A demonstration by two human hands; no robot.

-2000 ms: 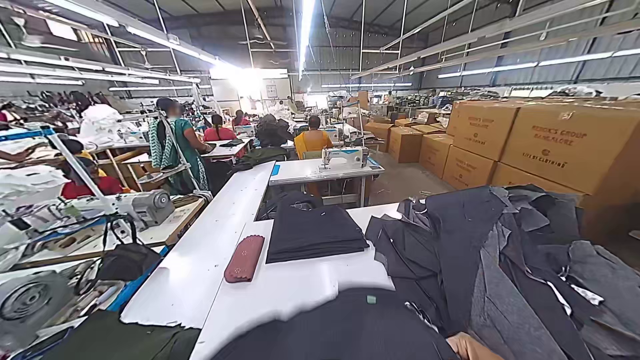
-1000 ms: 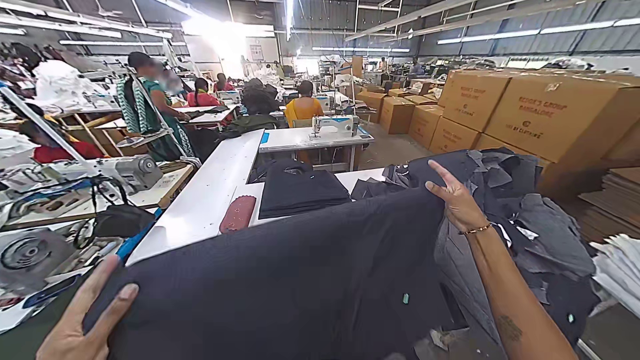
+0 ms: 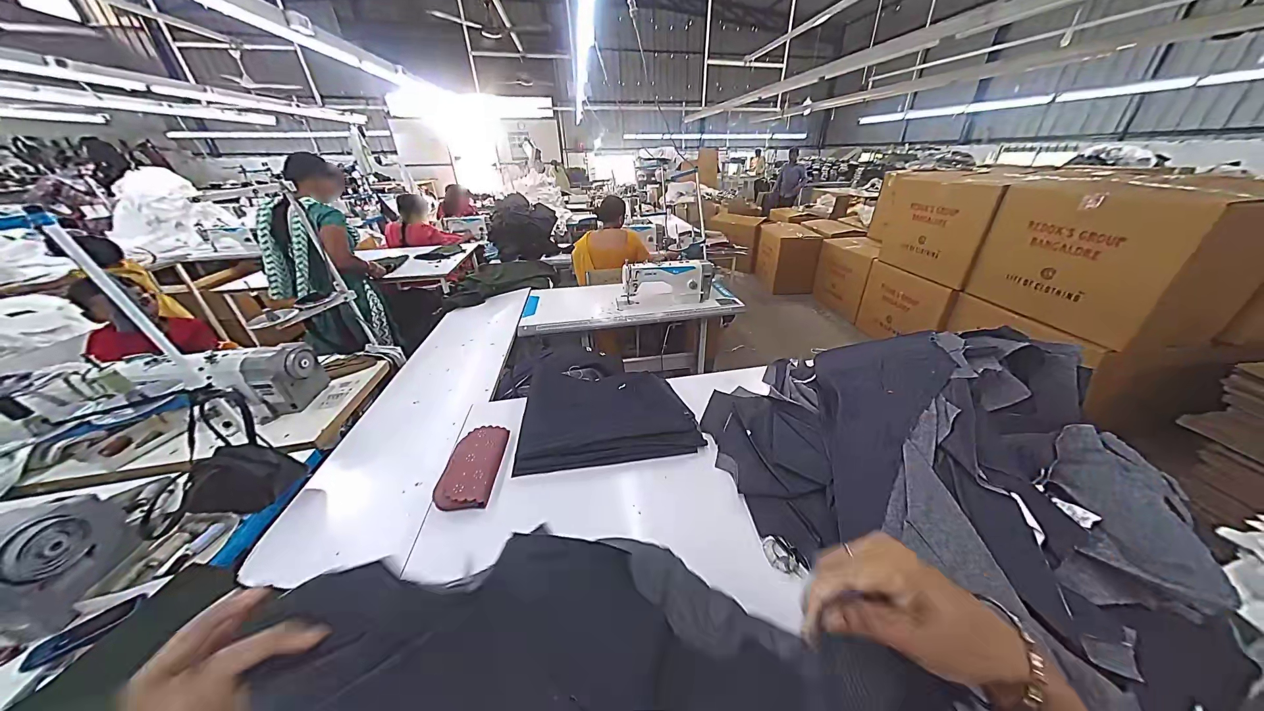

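Observation:
A dark fabric piece (image 3: 513,632) spreads across the near edge of the white table, between my two hands. At its left edge is my left hand (image 3: 222,657), blurred, with thumb and fingers on the cloth. My right hand (image 3: 889,607), wearing a bracelet, pinches the cloth's right side with bent fingers. Beyond the cloth lie a folded stack of dark fabric (image 3: 602,420) and a maroon case (image 3: 472,468). A loose heap of dark and grey fabric pieces (image 3: 948,454) covers the table's right side. A small metallic object (image 3: 783,555) sits by my right hand.
A white sewing machine (image 3: 667,282) stands on a table ahead. At the left are another machine (image 3: 247,380) and a black bag (image 3: 242,479). Cardboard boxes (image 3: 1096,247) are stacked at the right. Several people sit or stand farther off, one in green (image 3: 331,247).
The cloth was held up and stretched between my hands a second ago; now it lies lower and bunched. My right hand has come down from above the fabric heap, and its fingers have closed on the cloth.

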